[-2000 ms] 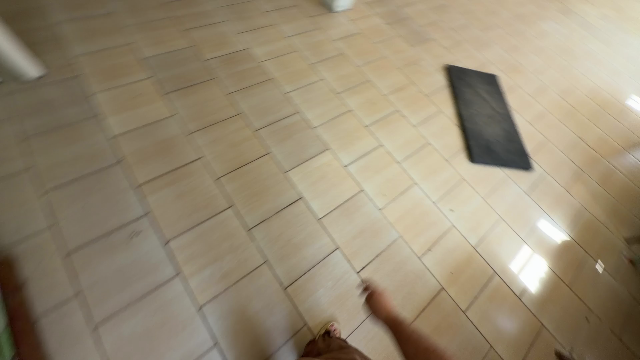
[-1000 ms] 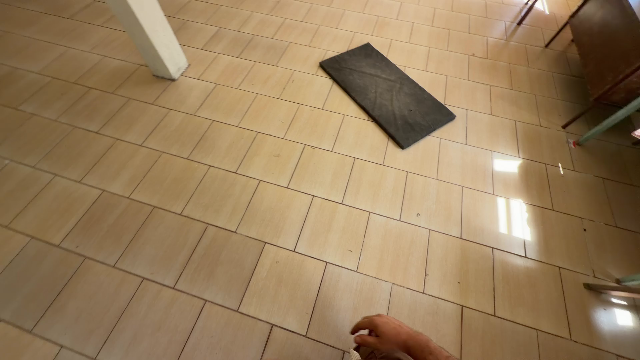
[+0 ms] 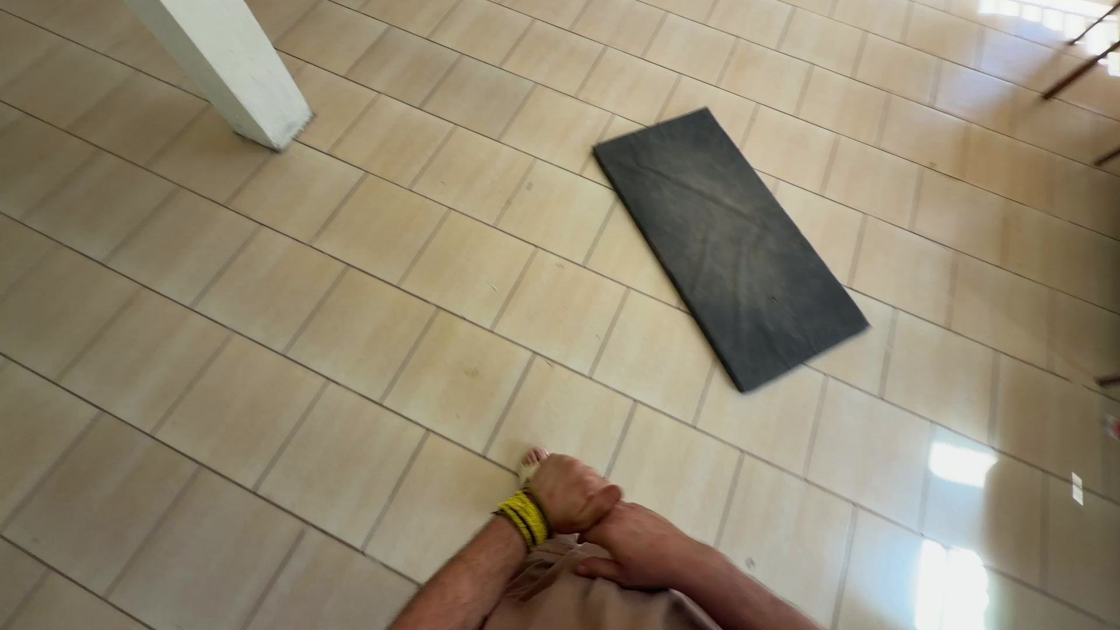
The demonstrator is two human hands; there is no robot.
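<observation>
Low in the view my left hand (image 3: pixel 570 495), with yellow and dark bands (image 3: pixel 525 518) around its wrist, is closed over my right wrist or the back of my right hand. My right hand (image 3: pixel 619 553) lies just below and to the right of it, against the light brown clothing (image 3: pixel 577 604); its fingers are partly hidden. Toes of a foot (image 3: pixel 534 457) show just beyond my left hand. Farther off, up and to the right, a dark grey rectangular mat (image 3: pixel 731 249) with a creased, dusty surface lies flat on the tiled floor (image 3: pixel 472 367), touched by neither hand.
A white square post (image 3: pixel 236 79) stands on the floor at the upper left. Thin dark furniture legs (image 3: pixel 1081 70) stand at the right edge. Bright light reflects off the glossy tiles at the lower right.
My left hand, not seen one second ago, has come into view and closed over my right wrist or hand. The camera view has shifted, and the mat appears farther right.
</observation>
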